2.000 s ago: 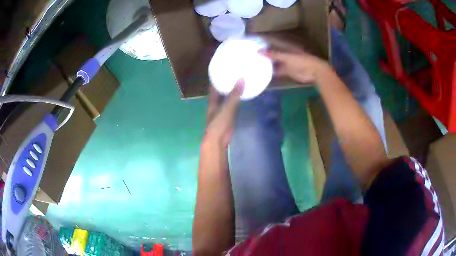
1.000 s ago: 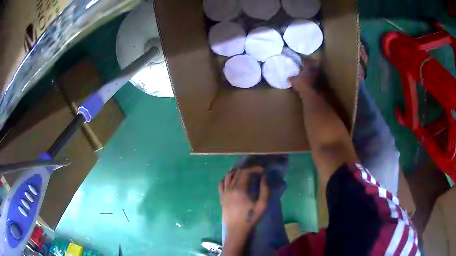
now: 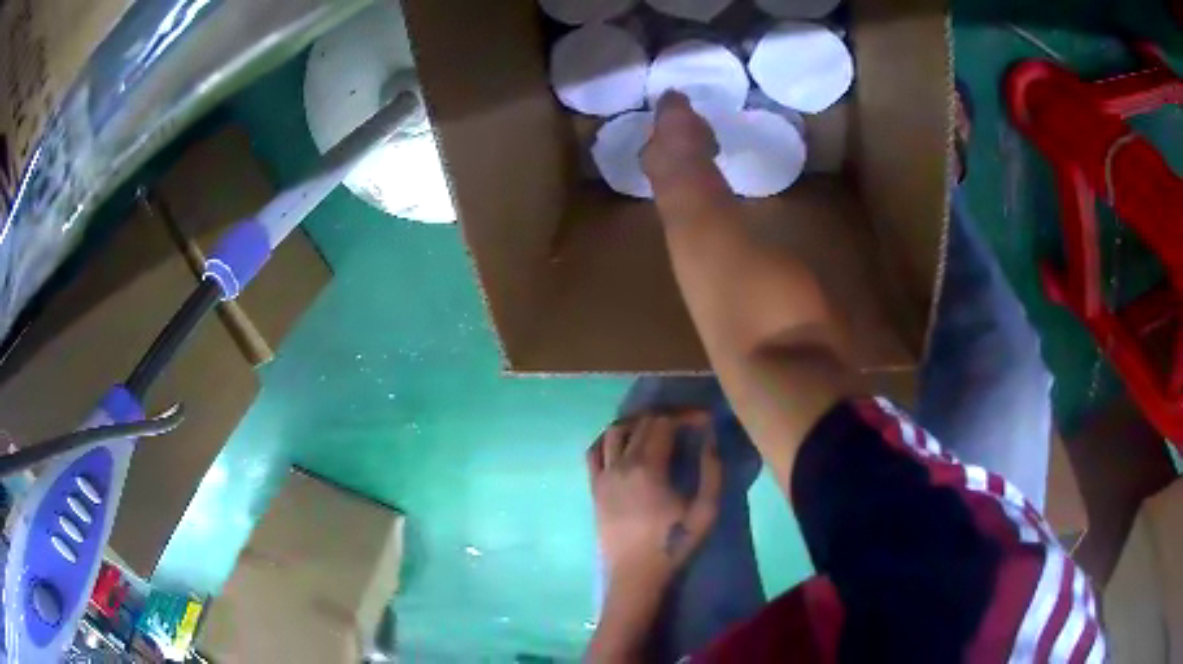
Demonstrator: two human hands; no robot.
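Observation:
An open brown carton [image 3: 701,305] stands on the floor in front of me. Several white round wrapped pieces [image 3: 800,68] lie in rows in its upper part, flat faces up. My right hand [image 3: 680,136] reaches into the carton and touches the pieces in the nearest rows; its fingers are partly hidden, so I cannot tell whether it grips one. My left hand [image 3: 653,483] rests on my knee below the carton, fingers loosely apart and empty.
A fan's white round base [image 3: 376,117] and its blue-and-white control column [image 3: 65,538] stand to the left. Flat cardboard [image 3: 169,350] and a small brown box [image 3: 311,564] lie on the green floor. A red stool [image 3: 1116,195] stands at the right.
The white piece first held in both hands is no longer held. My right hand has moved into the carton, then leftward across the pieces. My left hand has dropped to my knee.

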